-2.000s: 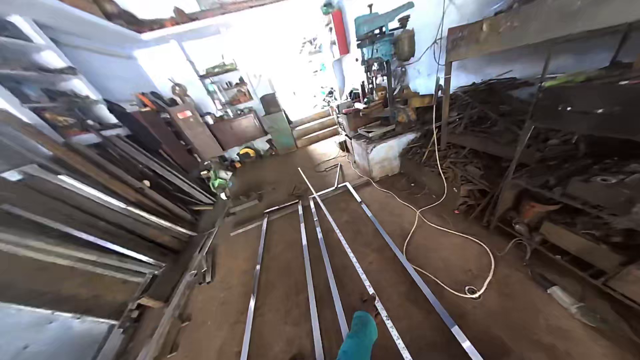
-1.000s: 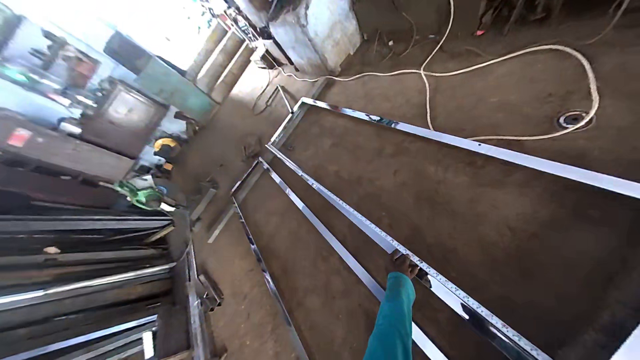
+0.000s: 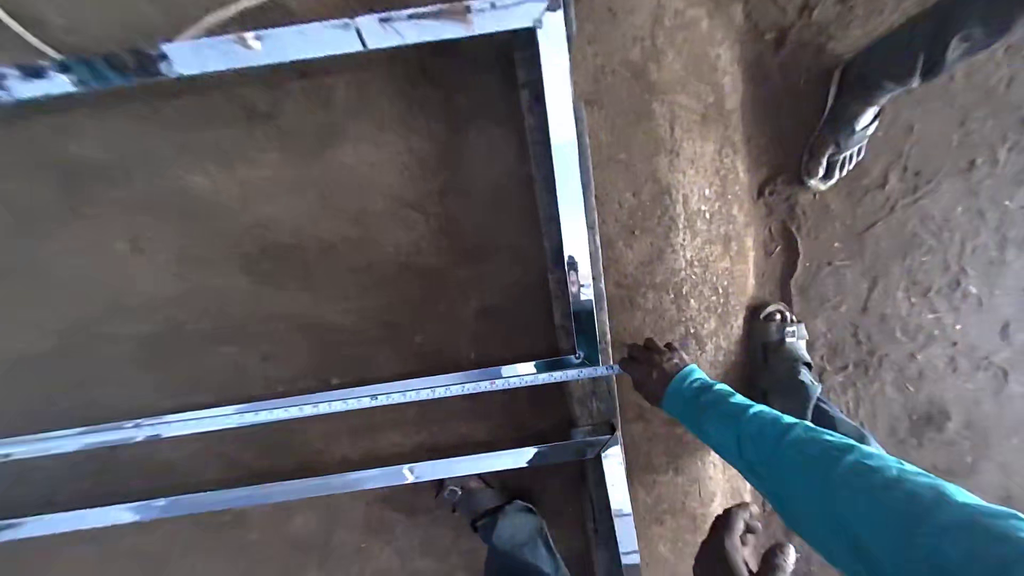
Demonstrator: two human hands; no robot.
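Observation:
A steel tape measure's blade (image 3: 448, 390) is stretched along a shiny metal bar (image 3: 240, 416) of a rectangular frame lying on the floor. My right hand (image 3: 654, 370), in a teal sleeve, holds the blade's near end just outside the frame's end bar (image 3: 566, 160). Its fingers are bent, and whether the tape's case is in the palm is hidden. My left hand (image 3: 740, 542) hangs at the bottom edge, partly cut off, fingers curled and thumb apart, with nothing visible in it. A second long bar (image 3: 320, 486) runs roughly alongside the measured one.
Another long frame bar (image 3: 280, 48) crosses the top left, near a pale cable (image 3: 220, 18). One sandaled foot (image 3: 464, 490) is beside the lower bar; another (image 3: 784, 328) stands right of the frame. A person's foot (image 3: 836, 152) is at upper right. The floor is brown and uneven.
My right hand has moved along the bar to the tape's end at the frame's end bar. My left hand has come into view. The view has swung down to the floor.

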